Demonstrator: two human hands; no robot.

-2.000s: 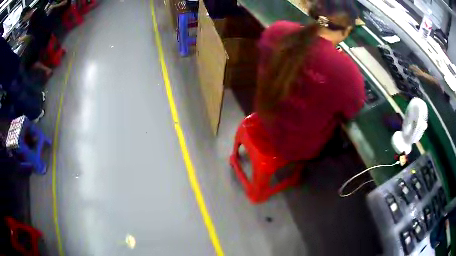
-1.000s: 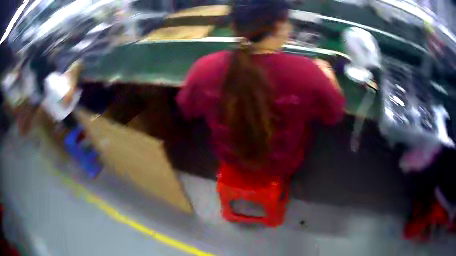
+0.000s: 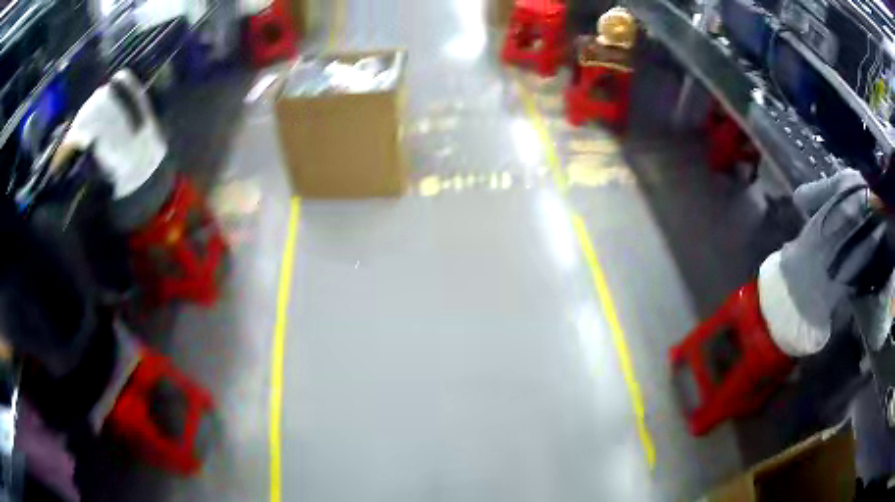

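Note:
Neither of my hands is in the picture. What lies in front of me is a grey aisle floor (image 3: 422, 363) between a left yellow line (image 3: 283, 333) and a right yellow line (image 3: 605, 294). A large brown cardboard carton (image 3: 343, 147) stands on the floor ahead, at the left line, with pale, shiny clear material (image 3: 343, 75) at its open top. The picture is blurred.
Seated people line both sides: one in a white top (image 3: 118, 137) at left, one in grey (image 3: 834, 235) at right. Red stools (image 3: 162, 407) stand along both sides. An open brown carton (image 3: 810, 471) is at bottom right. A long bench (image 3: 726, 78) runs at right.
The view has swung from the person in the red top at the bench to look along the aisle. The desk fan and phone tray are out of view.

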